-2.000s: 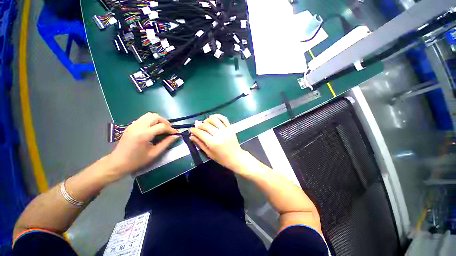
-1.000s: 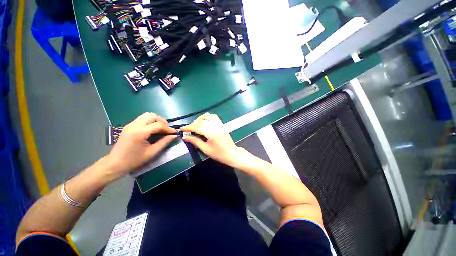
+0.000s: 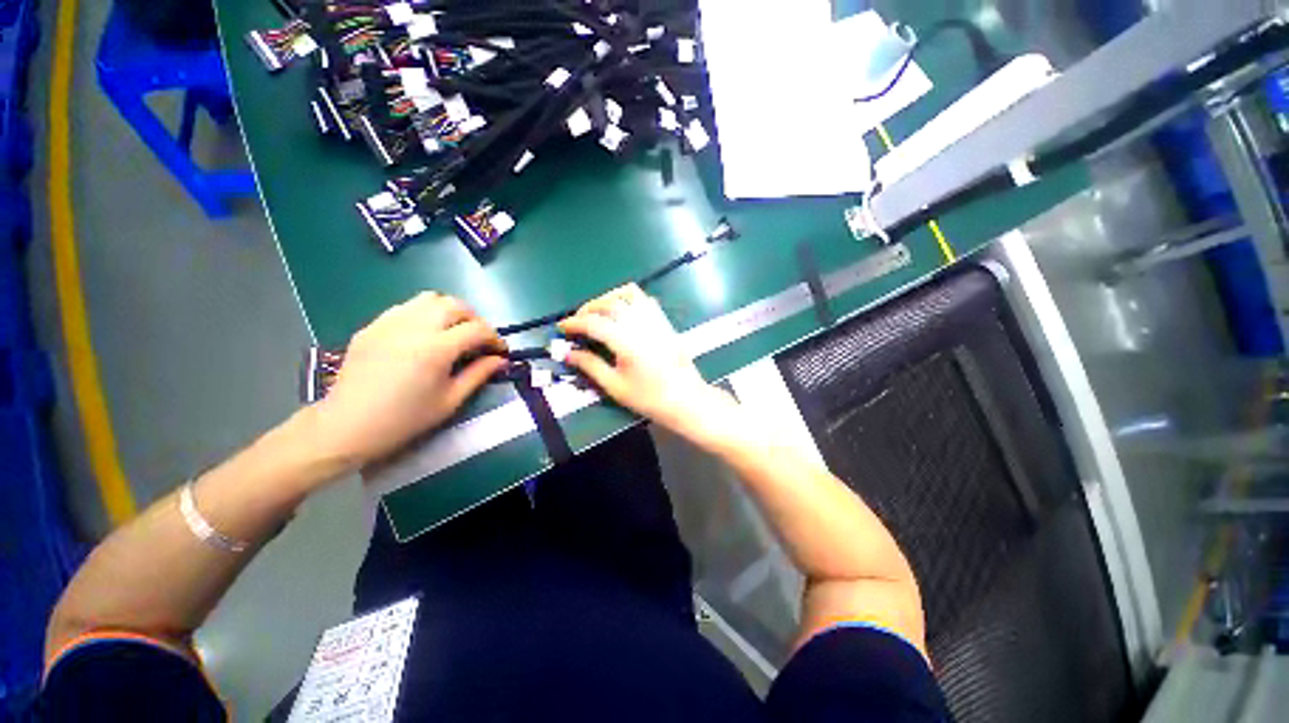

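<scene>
A black wire harness (image 3: pixel 608 300) lies along the green bench, its small connector end pointing to the upper right. Its wide connector with coloured wires (image 3: pixel 324 370) shows left of my left hand. My left hand (image 3: pixel 421 370) holds the harness near that connector, fingers bent over it. My right hand (image 3: pixel 622 350) has its fingertips on a branch with a white label (image 3: pixel 561 349). A steel ruler (image 3: pixel 756 314) lies along the bench's front edge, partly under my hands. A black tape strip (image 3: pixel 540 417) crosses the ruler between my hands, and another strip (image 3: pixel 814 284) crosses farther right.
A harness pile (image 3: pixel 495 85) with white labels covers the far left of the bench. White paper (image 3: pixel 785 106) lies beyond the ruler. A long metal arm (image 3: pixel 1046 134) crosses the right bench corner. A black conveyor belt (image 3: pixel 933 466) is at the right, a blue stool (image 3: pixel 177 106) at the left.
My fingertips, close together at the black tape before, are now farther apart. My right hand has shifted right and the tape and label between the hands show more.
</scene>
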